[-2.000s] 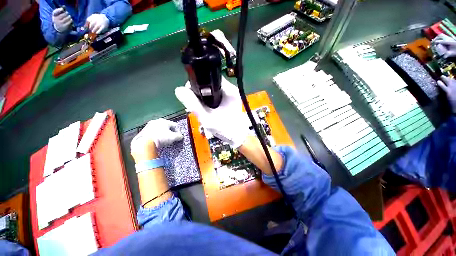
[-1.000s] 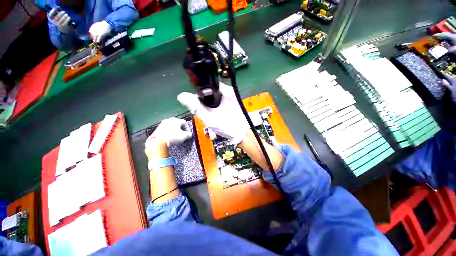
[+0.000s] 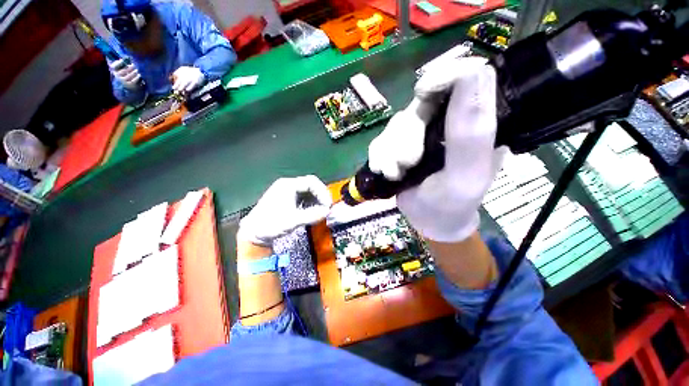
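My right hand [image 3: 453, 143], in a white glove, grips the black electric screwdriver [image 3: 521, 90]. The tool is tilted, its yellow-black nose pointing down left. My left hand [image 3: 287, 211], gloved with a light blue wrist band, is at the screwdriver's tip, its fingertips curled together; whether they hold a screw is too small to tell. The green circuit board [image 3: 381, 252] lies on the orange-brown fixture [image 3: 378, 320], with a silver-white bar along its far edge, partly hidden by the tool and right hand. The speckled grey tray [image 3: 296, 260] is partly under my left hand.
White sheets [image 3: 140, 294] lie on a red board [image 3: 208, 279] at left. Pale strips [image 3: 548, 219] lie right of the fixture. A board with a silver bar [image 3: 351, 105] sits on the green belt. A person [image 3: 177, 45] works across the belt. The black cable hangs before my right arm.
The screwdriver has gone from nearly upright over the board to strongly tilted, its body to the upper right. My left hand has moved from the tray to its tip. The view has shifted.
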